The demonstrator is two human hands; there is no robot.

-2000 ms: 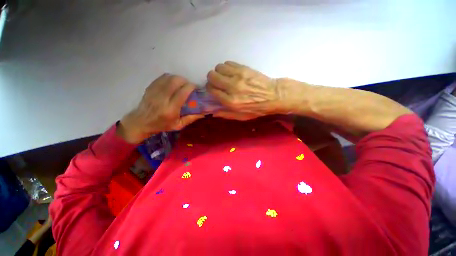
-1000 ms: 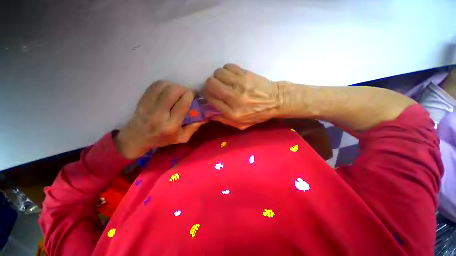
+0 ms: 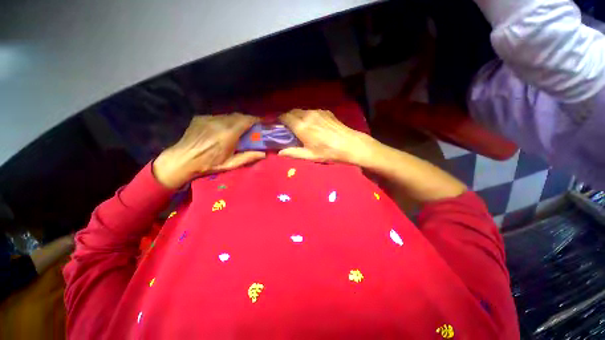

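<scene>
A small purple cable pack [image 3: 270, 137] with an orange-red mark on its left part and light-purple coiled loops on its right part is held close to the red top, off the table. My left hand [image 3: 211, 147] grips its left end, thumb below and fingers above. My right hand [image 3: 320, 138] grips its right end the same way. The fingers hide both ends of the pack. Shiny glints show on it.
The white table [image 3: 166, 40] with a dark curved edge lies ahead at upper left. A person's white sleeve [image 3: 550, 46] and lilac clothing are at upper right. A red stool [image 3: 458, 129], checked floor [image 3: 524, 192] and dark film-wrapped stack [image 3: 564, 265] are on the right. Another person's forearm [image 3: 54, 252] shows at lower left.
The view has turned, and more floor and the neighbour show at right. My hands with the pack are now clear of the table edge and spread slightly, showing the coiled loops.
</scene>
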